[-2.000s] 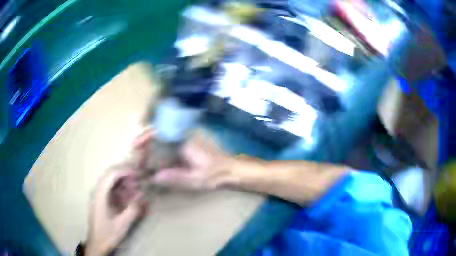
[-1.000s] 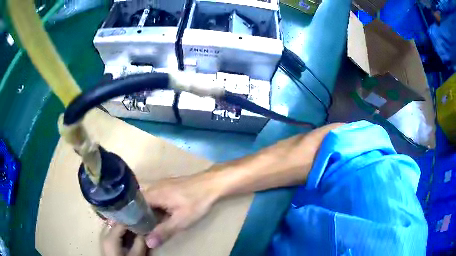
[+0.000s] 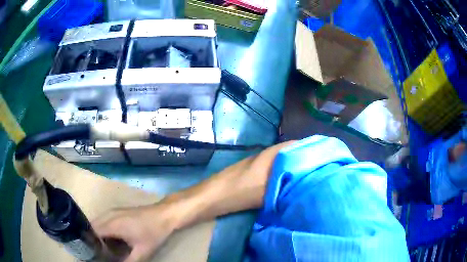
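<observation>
The black electric screwdriver [image 3: 62, 217], with a silver label, stands slightly tilted over the cardboard mat [image 3: 41, 199] at the lower left. My right hand [image 3: 138, 229] is around its lower part; the fingertips and driver tip are hidden or cut off by the bottom edge. The driver cable [image 3: 56, 137], black with tan tape, arches from its top towards the right. My left hand is not in view. No housing shows under the driver.
Two white screw feeders [image 3: 171, 89] stand side by side behind the mat, bound by a black strap. A black cord lies right of them. An open carton [image 3: 353, 48] with a white bag is at the right. A yellow bin [image 3: 432, 94] and another person's hand [image 3: 457, 152] are at the far right.
The view has shifted to the right, so feeders, driver and right hand appear further left. My left hand, partly visible before, has gone out of view. The right hand stays at the driver.
</observation>
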